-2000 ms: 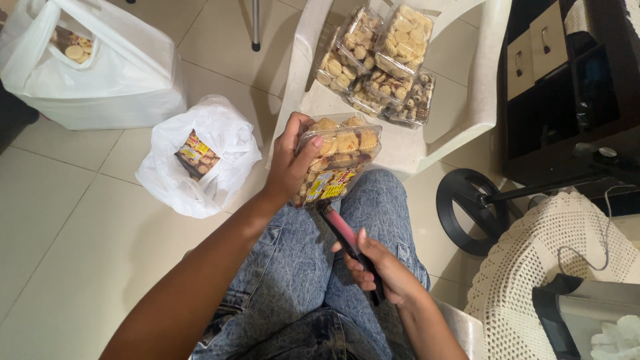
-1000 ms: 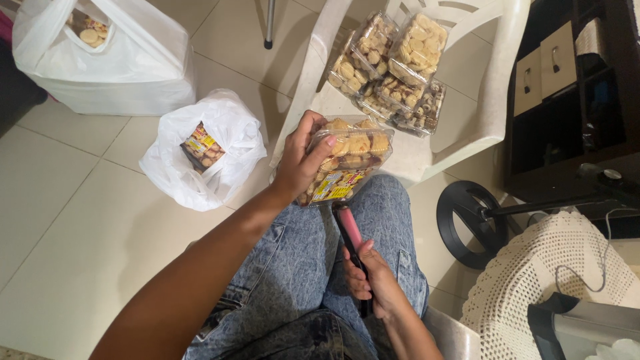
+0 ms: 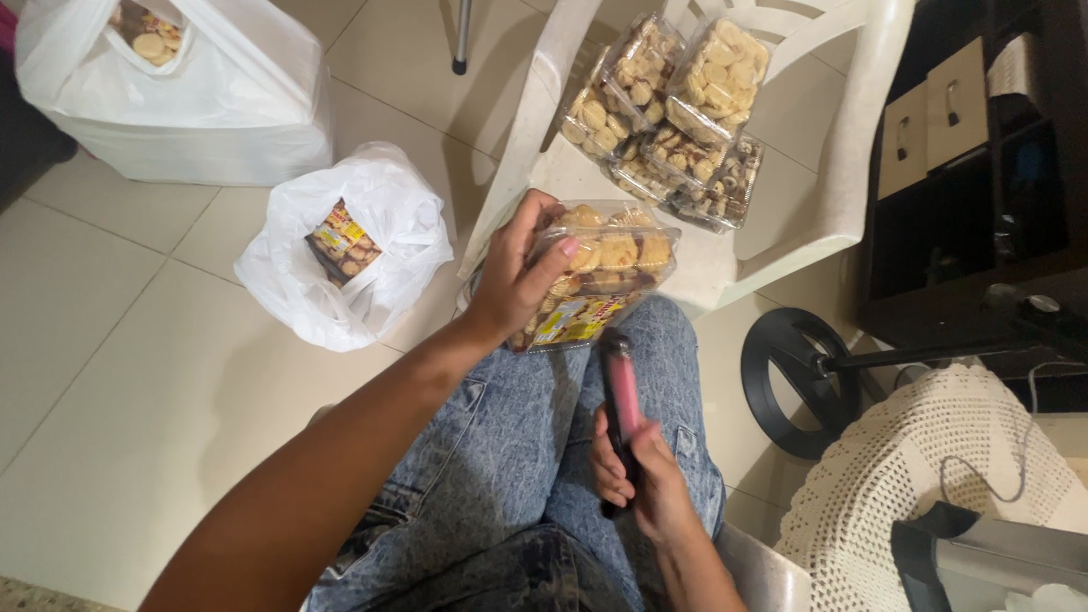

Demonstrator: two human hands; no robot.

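My left hand grips a clear plastic box of cookies above my knees, its printed label tilted toward me. In my right hand is a slim pink and black handheld tool, blurred; its kind I cannot tell. The tool's dark tip points up, just below the box's lower right corner, and whether they touch is unclear. Beyond the box, several clear boxes of cookies lie piled on a white plastic chair.
On the tiled floor at left are an open white plastic bag holding a labelled cookie pack and a larger full white bag. A black round stand base and a crocheted cloth are at right, near a dark cabinet.
The pink and black tool has shifted slightly in my right hand, and its tip sits a little lower right of the box. My left hand keeps hold of the cookie box.
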